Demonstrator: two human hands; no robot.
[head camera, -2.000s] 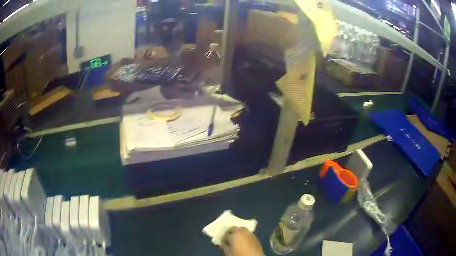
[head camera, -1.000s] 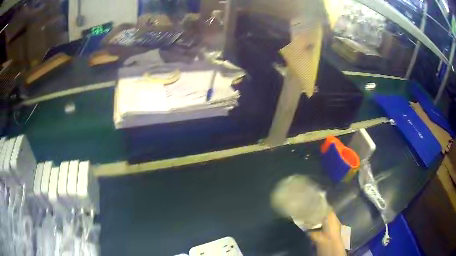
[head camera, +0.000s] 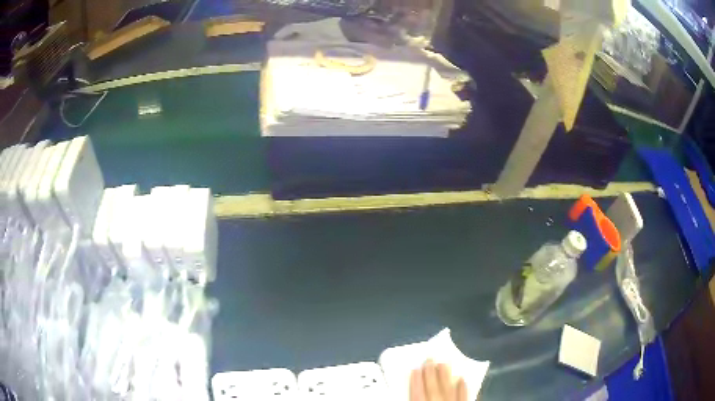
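Note:
My right hand (head camera: 437, 382) lies at the bottom edge, partly cut off, its fingers pressed on a white wiping cloth (head camera: 468, 366). The cloth lies over a white power strip (head camera: 397, 362) at its left. Two more white power strips with dark socket holes, one in the middle (head camera: 341, 382) and one at the left (head camera: 255, 385), are cut off by the bottom edge. A clear bottle with a white cap (head camera: 541, 280) stands right of the cloth, tilted in the view. My left hand is not in view.
Rows of white strips (head camera: 161, 223) with bagged cords (head camera: 102, 321) stand at left. An orange and blue holder (head camera: 600, 235), a white block (head camera: 626, 213) with bagged cable and a flat pale square (head camera: 580, 350) are at right. A paper stack (head camera: 364, 90) lies beyond the rail (head camera: 353, 205).
My right hand has moved left and down onto the cloth over a strip. The bottle, blurred near the hand before, now stands free. More strips show at the bottom. The view has shifted.

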